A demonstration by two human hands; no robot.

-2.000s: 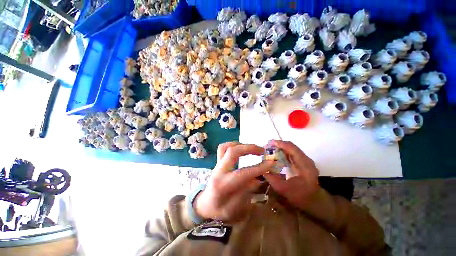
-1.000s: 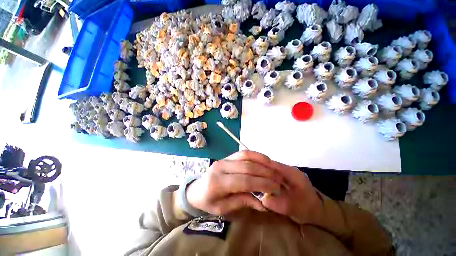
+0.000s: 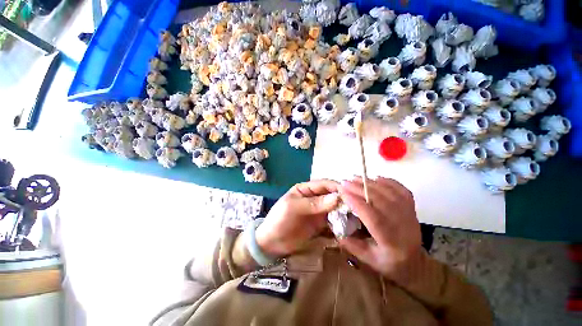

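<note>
A grey-white moulded part is held between both hands close to my chest. My left hand pinches it from the left, with fingertips at its top. My right hand holds its right side and also holds a thin pale applicator stick, which points up with its whitish tip over the sheet's top edge. The fingers hide much of the part. A red disc lies on the white sheet. Ridged hollow parts stand in rows at right.
A heap of small grey and orange parts lies at centre-left. Darker parts stand in close rows at far left. Blue bins stand at upper left and along the back right. The dark green tabletop shows between them.
The stick now points up over the sheet instead of up-left. The hands have opened out from their closed clasp, showing the grey part. The whole view has shifted slightly.
</note>
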